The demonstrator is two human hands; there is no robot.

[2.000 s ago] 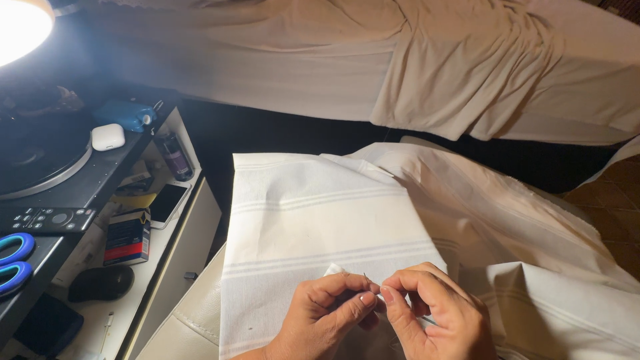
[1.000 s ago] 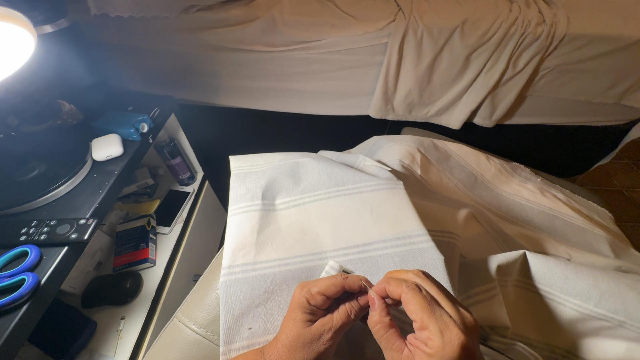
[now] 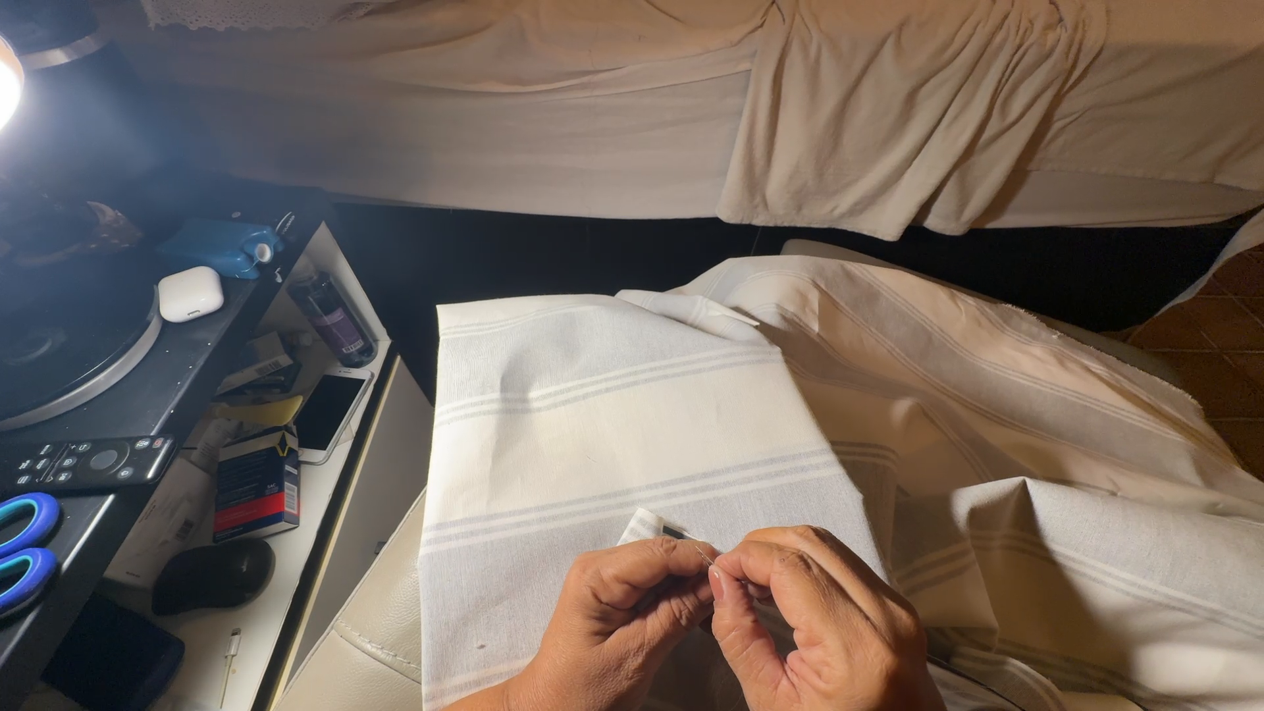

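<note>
Striped cream and grey fabric (image 3: 632,425) is spread over the lap and falls in folds to the right. Above its lower part, my left hand (image 3: 632,612) and my right hand (image 3: 820,612) meet fingertip to fingertip. A thin, needle-like metal piece (image 3: 704,555) shows between the left thumb and forefinger. The right thumb and forefinger are pinched at its lower end; whether they hold thread is too small to tell. Just behind the left fingers, a small folded piece of white cloth (image 3: 644,525) with a dark patch sticks up.
At left, a dark desk carries blue-handled scissors (image 3: 25,553), a remote control (image 3: 89,462), a white earbud case (image 3: 191,294) and a turntable (image 3: 69,326) beside a bright lamp (image 3: 8,84). An open drawer holds a phone (image 3: 331,413), a box (image 3: 257,484) and a black mouse (image 3: 212,575). Draped cloth (image 3: 553,128) lies beyond.
Both hands stay together over the fabric with small finger movements. The small folded white cloth shows more above the left fingers than two seconds ago.
</note>
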